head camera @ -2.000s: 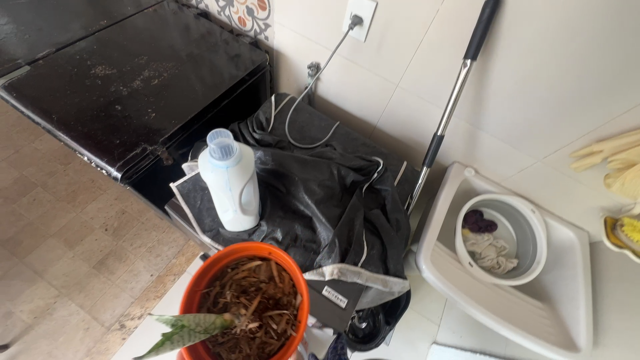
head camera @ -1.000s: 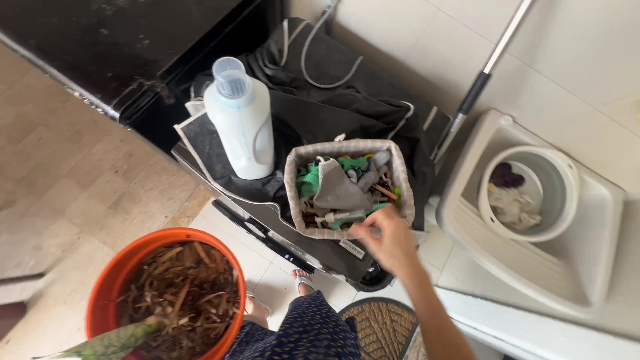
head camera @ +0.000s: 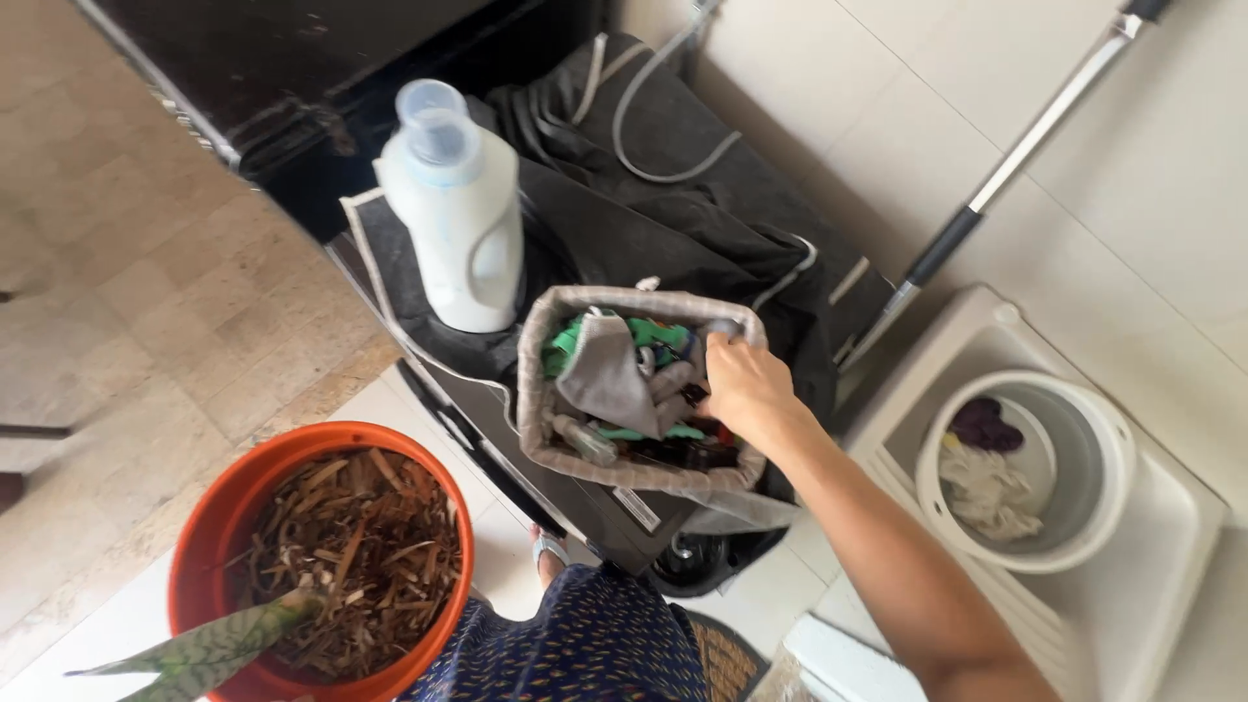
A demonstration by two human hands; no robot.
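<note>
My right hand (head camera: 749,388) reaches into the right side of a fabric-lined basket (head camera: 531,390), its fingers bent among the small items; whether they grip one is hard to tell. Inside lie a grey cloth (head camera: 609,375), green pieces (head camera: 658,336) and other small things. The basket rests on a dark fabric cover (head camera: 634,214) over an appliance. Left of it stands a white plastic bottle (head camera: 458,224) with a clear cap. An orange plant pot (head camera: 185,565) with wood chips and a variegated leaf (head camera: 210,639) is at lower left. My left hand is out of view.
At right, a utility sink (head camera: 1160,546) holds a white bucket (head camera: 1121,458) with wet cloths in it. A metal pole (head camera: 1033,136) leans against the tiled wall beside a grey hose (head camera: 624,127). A black chest-like surface (head camera: 253,58) is at upper left. A woven mat (head camera: 721,653) lies below.
The basket, absent from the cover two seconds ago, stands there one second ago and now. My right hand has moved from its front edge to its right side, fingers inside.
</note>
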